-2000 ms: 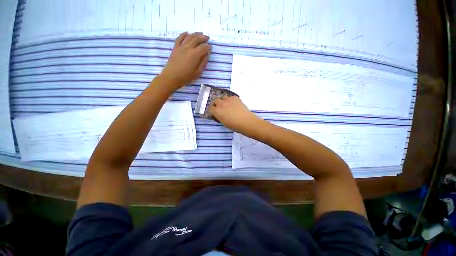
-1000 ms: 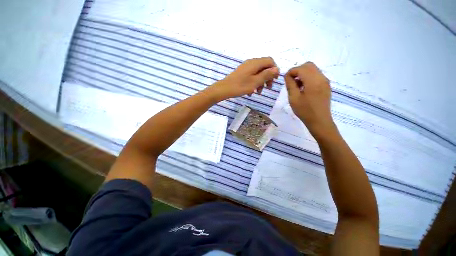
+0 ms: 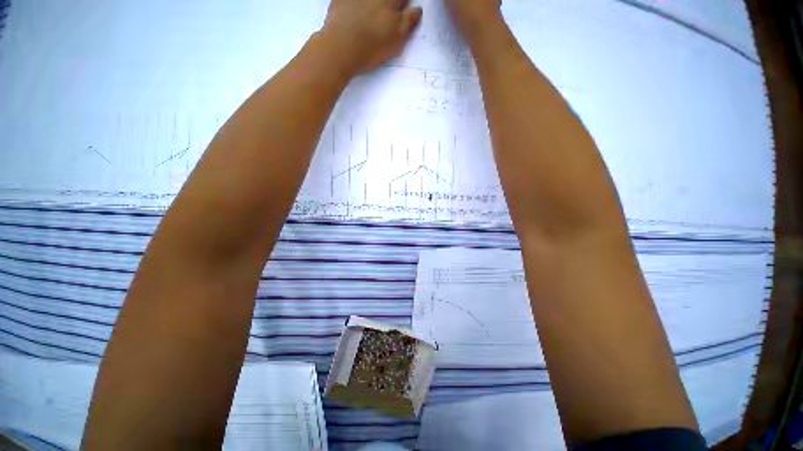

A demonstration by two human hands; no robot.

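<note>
My left hand [image 3: 374,28] is at the top edge of the picture over the large white pattern sheet [image 3: 405,114], partly cut off, fingers bent. My right hand [image 3: 475,12] is beside it, mostly cut off by the top edge; its fingers are out of sight. Whether either hand holds a pin cannot be seen. The large sheet shows fine lines and printed marks. The open pin box [image 3: 380,363], full of speckled pins, stands slightly turned on the striped fabric [image 3: 343,277] near the bottom middle, touched by neither hand.
A white pattern piece [image 3: 471,308] lies right of the pin box, partly under my right forearm. Another piece [image 3: 273,401] lies at lower left, and one more [image 3: 493,423] at lower right. The brown table edge [image 3: 788,176] runs down the right side.
Both hands have moved forward, away from my body, from near the lower edge of the large sheet to farther across it. The view has shifted forward and turned. The pin box remains on the fabric.
</note>
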